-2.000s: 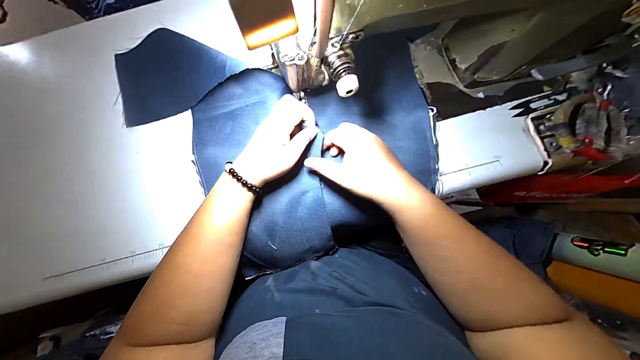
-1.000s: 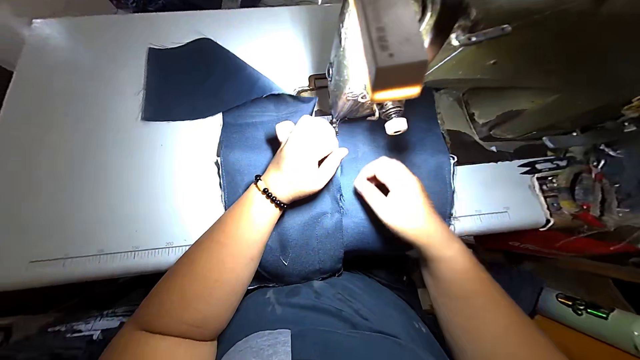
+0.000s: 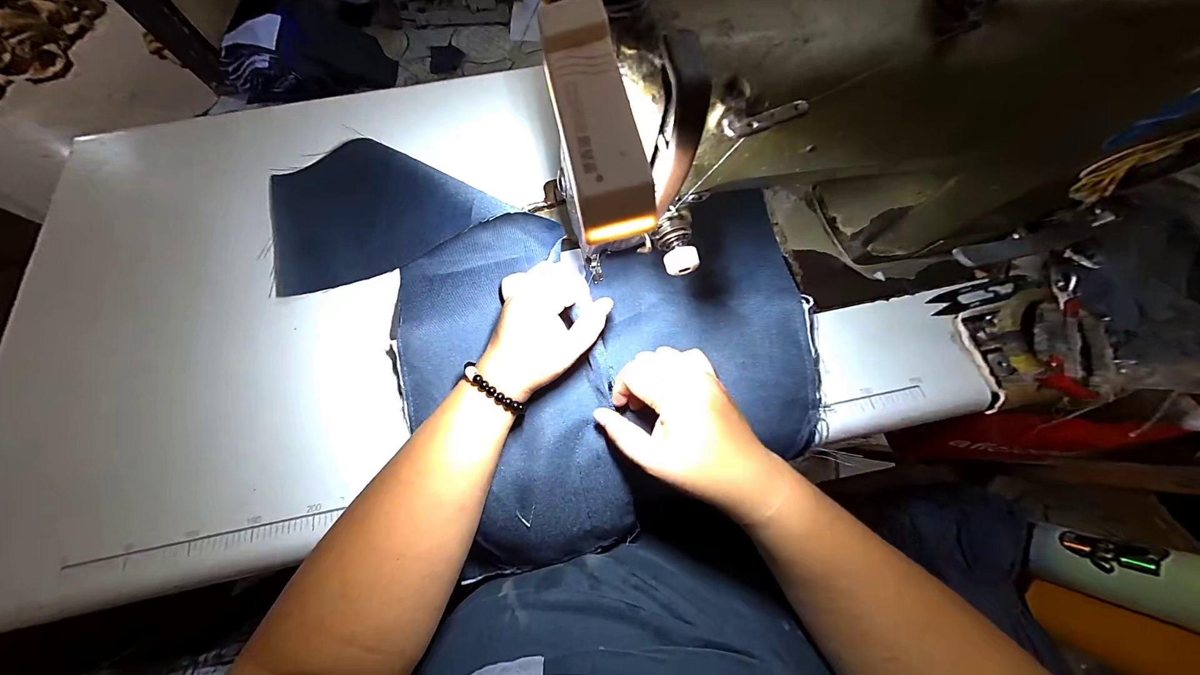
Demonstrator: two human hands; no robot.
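Observation:
Dark blue fabric (image 3: 553, 469) lies under the head of a sewing machine (image 3: 609, 122), with a seam running down its middle. My left hand (image 3: 544, 323), with a beaded bracelet (image 3: 494, 390) at the wrist, rests on the fabric just in front and left of the presser foot (image 3: 594, 270); its fingertips touch the cloth. My right hand (image 3: 670, 412) is lower and to the right, thumb and fingers curled at the seam; whether they pinch the cloth cannot be told. Another dark blue piece (image 3: 366, 220) stretches leftward from near the needle area.
The white machine table (image 3: 187, 375) bears a printed ruler along its front edge. Thread snips (image 3: 975, 296) and tools with red parts (image 3: 1064, 375) sit at the right. A tension knob (image 3: 681, 260) juts from the machine head. Cloth scraps (image 3: 300, 47) lie beyond the table.
My right hand has moved down along the seam, away from the needle, where it was beside my left hand. My left hand stays near the presser foot. The view has shifted.

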